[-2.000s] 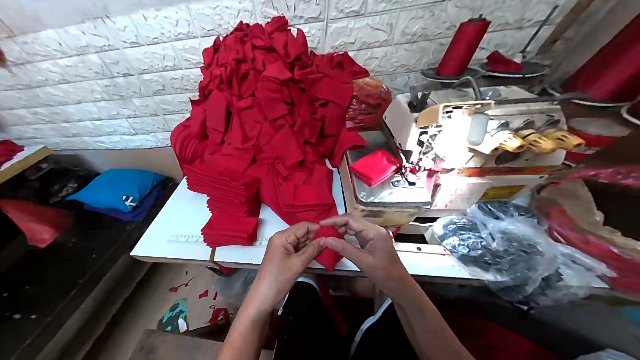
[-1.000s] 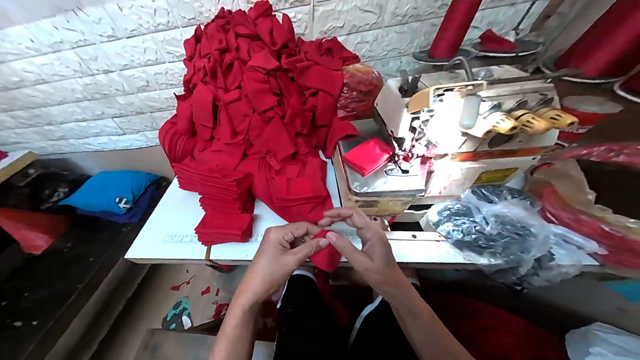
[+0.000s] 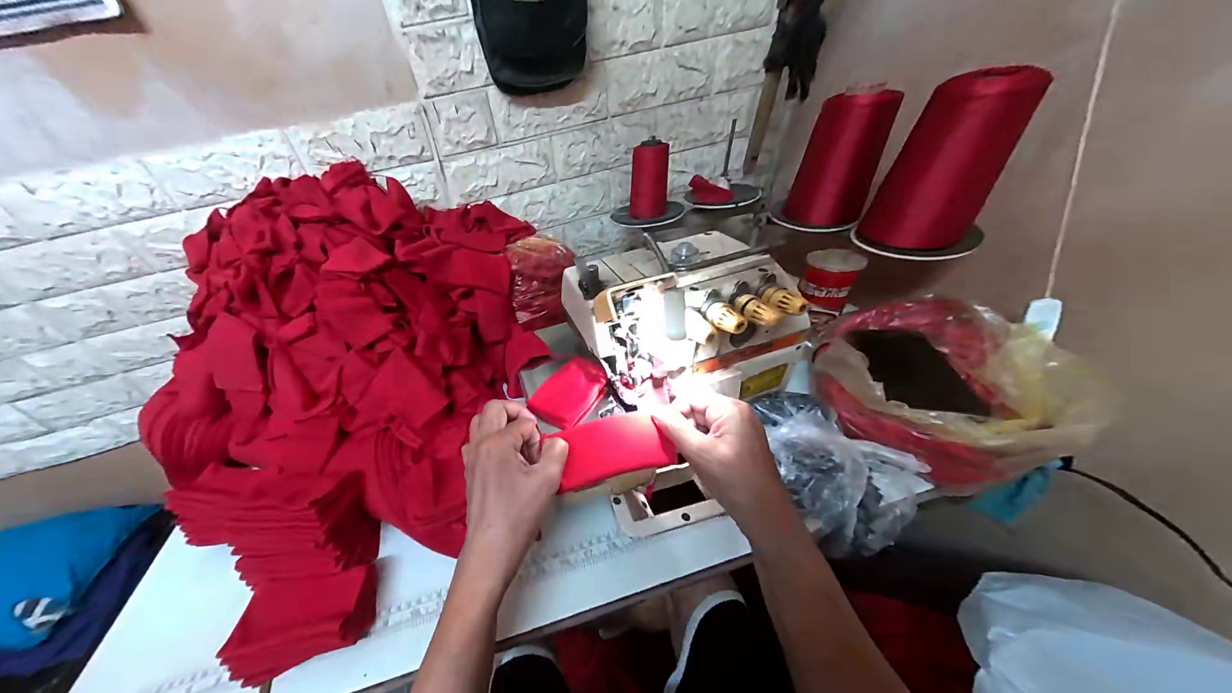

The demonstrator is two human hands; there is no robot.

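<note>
Between my two hands a folded red fabric piece [image 3: 616, 449] is stretched flat, just in front of the overlock sewing machine [image 3: 712, 318]. My left hand [image 3: 512, 460] pinches its left end, and my right hand [image 3: 717, 445] grips its right end close to the lit needle area. Behind my left hand, another red piece [image 3: 568, 392] lies on the machine's plate. A tall heap of red fabric pieces [image 3: 356, 318] rises to the left, with a neat stack of red pieces [image 3: 308, 616] at its front.
Red thread cones [image 3: 953, 159] stand behind the machine. To its right are a red can [image 3: 833, 279], a clear plastic bag with dark contents [image 3: 837, 472] and an open plastic-lined container [image 3: 962, 433]. A blue bundle [image 3: 67, 568] lies at the far left, beyond the white table [image 3: 164, 616].
Both hands have moved from the table's front edge up to the sewing machine. The red piece, bunched between my fingers before, is now spread out. The view has swung to the right and up.
</note>
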